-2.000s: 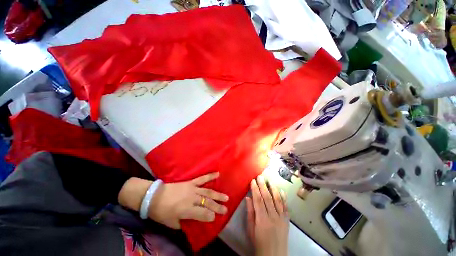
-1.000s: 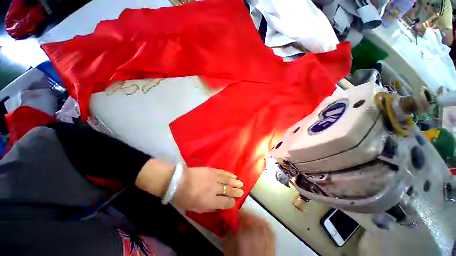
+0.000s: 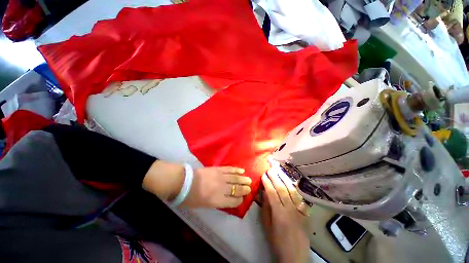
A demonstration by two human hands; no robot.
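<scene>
A red cut panel (image 3: 226, 120) lies on the white table and runs under the sewing machine head (image 3: 344, 138) at the bright lamp spot. My left hand (image 3: 221, 189), with a ring and a white bangle, lies flat on the panel's near part, fingers towards the needle area. My right hand (image 3: 283, 205) lies beside the panel's near edge, its fingertips close to the presser foot. The needle and foot are mostly hidden by the head, my fingers and glare. I cannot tell if my right fingertips touch the cloth.
A larger ruffled red heap (image 3: 154, 43) lies on the far left of the white table (image 3: 133, 115). A smartphone (image 3: 347, 232) rests on the machine bed. White cut pieces (image 3: 303, 23) and grey pieces (image 3: 375, 13) lie beyond. Red cloth (image 3: 23, 126) sits at the left.
The red panel has moved away from me, and its near end is now closer to the needle. My right hand drew back, then returned beside the foot. My left hand has shifted slightly right and forward.
</scene>
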